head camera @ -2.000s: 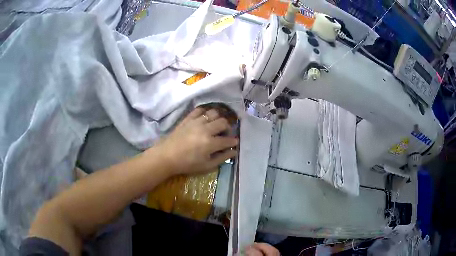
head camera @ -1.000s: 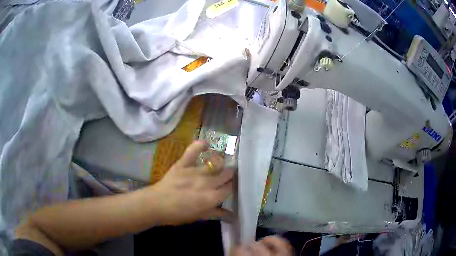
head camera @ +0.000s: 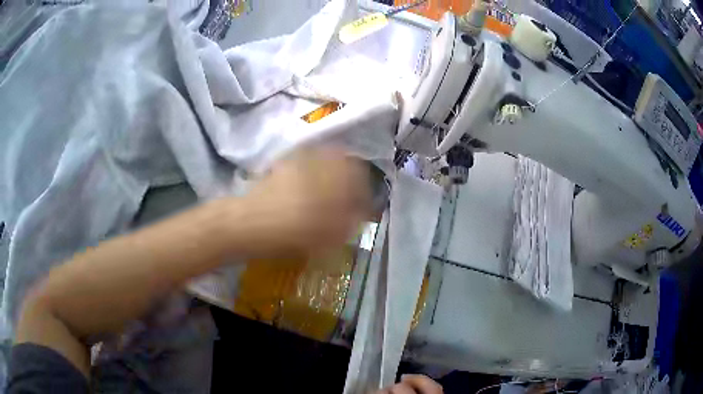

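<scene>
The pale grey garment cloth (head camera: 100, 115) lies crumpled on the left and reaches the needle area. A long pale band (head camera: 410, 254) runs from under the presser foot (head camera: 401, 160) down to the near edge, its two layers spread apart. My left hand (head camera: 316, 200) is blurred, over the table just left of the needle, by the cloth's edge; its fingertips cannot be made out. My right hand (head camera: 414, 385) is cut off by the bottom edge at the band's lower end; only some fingers show.
The white machine head and arm (head camera: 570, 123) stand on the right. A stack of folded strips (head camera: 543, 238) lies under the arm. Orange tape (head camera: 289, 296) covers the table left of the needle. A control panel (head camera: 669, 123) sits at the upper right, and a yellow label (head camera: 364, 28) lies beyond the needle.
My left hand has moved up from the lower part of the band towards the needle and the cloth edge. My right hand is lower and shows less. The band's layers have spread apart.
</scene>
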